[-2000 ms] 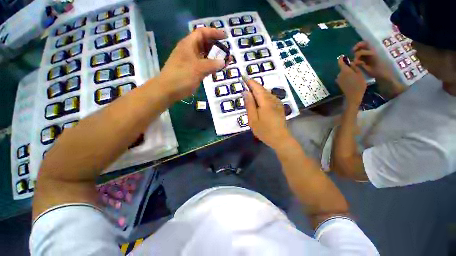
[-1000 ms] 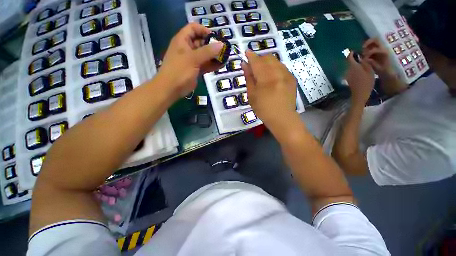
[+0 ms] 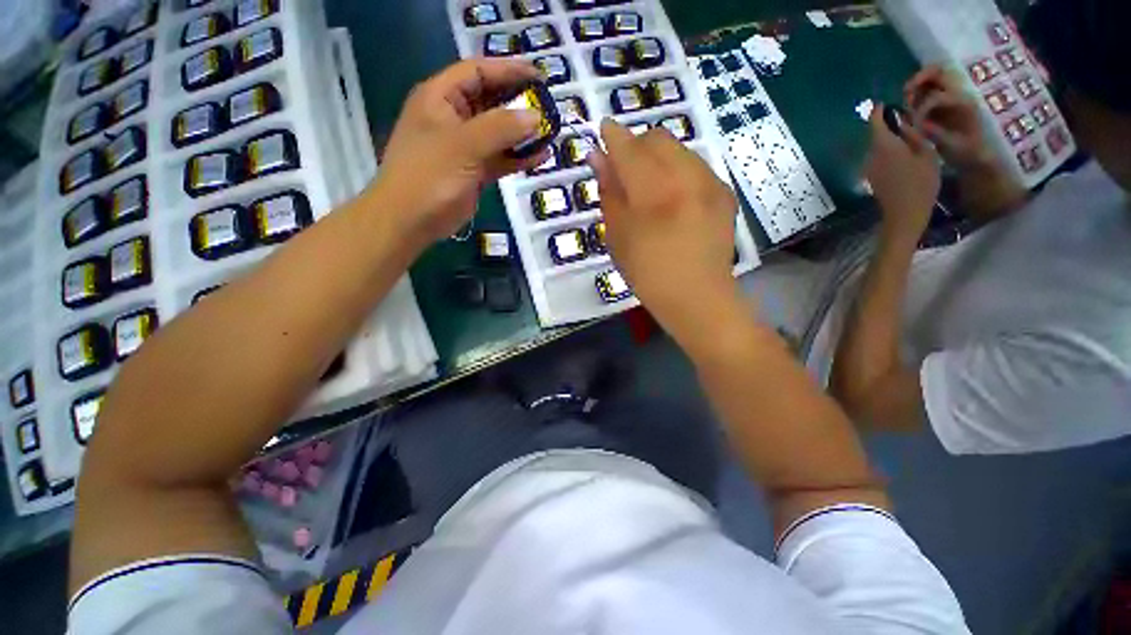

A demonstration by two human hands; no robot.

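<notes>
My left hand (image 3: 453, 143) holds up one device housing (image 3: 538, 122), a black rounded square with silver and yellow inside, between thumb and fingers above the right blister tray. My right hand (image 3: 664, 211) is just right of it, fingertips pinched together near the housing. Tweezers cannot be made out clearly at its fingertips now. The white right blister tray (image 3: 564, 303) holds rows of housings and is partly hidden by both hands. A loose battery (image 3: 494, 244) and two plain black covers (image 3: 500, 292) lie on the green mat left of the tray.
Stacked left blister trays (image 3: 161, 236) hold paired housings. A perforated white sheet (image 3: 771, 180) lies right of the right tray. A neighbour in white works at the right, hands (image 3: 912, 149) on a small dark part, beside a tray (image 3: 1020, 112). A bag of pink parts (image 3: 288, 474) is below the bench edge.
The housing in my left hand has turned, showing its yellow edge. The tweezers seen earlier in my right hand no longer show clearly. The trays sit slightly higher in view.
</notes>
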